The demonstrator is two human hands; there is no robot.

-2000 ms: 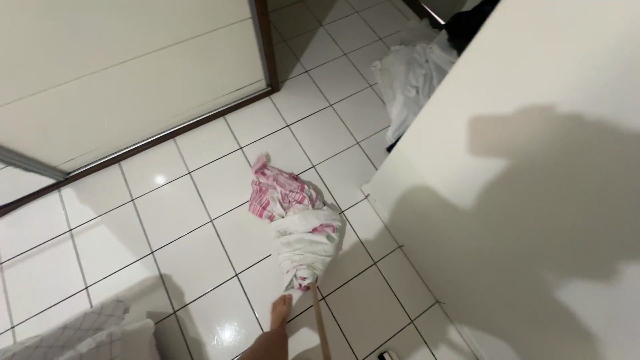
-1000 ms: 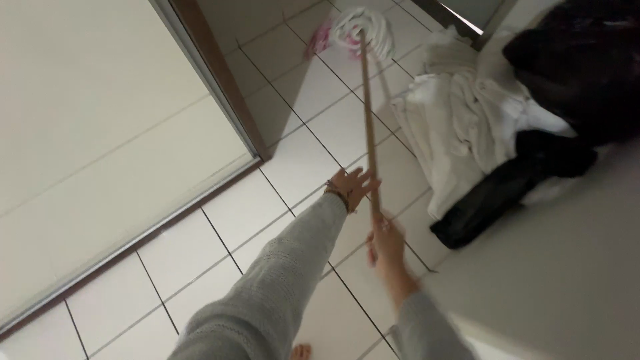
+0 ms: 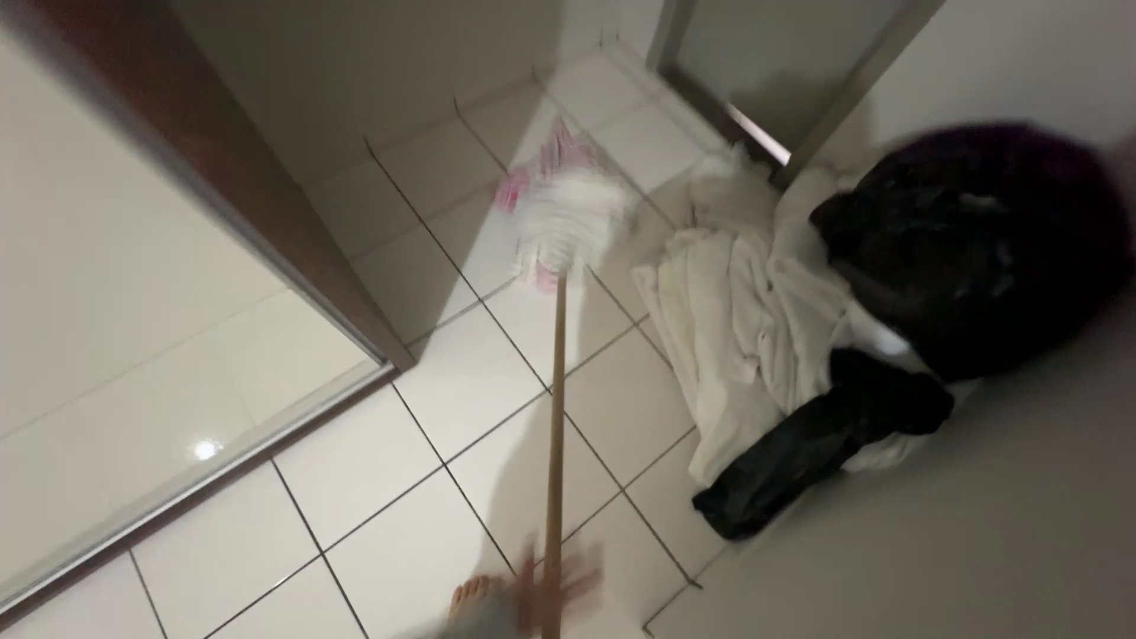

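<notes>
A long wooden stick [image 3: 557, 426] runs from the bottom edge up to a bunched cloth [image 3: 572, 217], white with pink parts, lying on the tiled floor at its far end. My left hand [image 3: 566, 581], badly blurred, is at the stick near the bottom edge, fingers spread to both sides of it. Whether the palm touches the wood is unclear. Part of a grey sleeve shows beside that hand. My right hand is out of view, and the near end of the stick is cut off by the frame.
Right of the stick, a heap of whitish cloth [image 3: 754, 328] lies on the floor with a black bundle [image 3: 976, 248] and a black cloth item [image 3: 799, 453] on it. A brown-framed light panel [image 3: 177, 311] stands at left. A door [image 3: 781, 62] is at the top. Bare toes [image 3: 470, 590] show below.
One second ago both my hands were at the stick; now only the left shows, near the bottom edge. The cloth has moved along the floor from its place two seconds ago. The view has shifted.
</notes>
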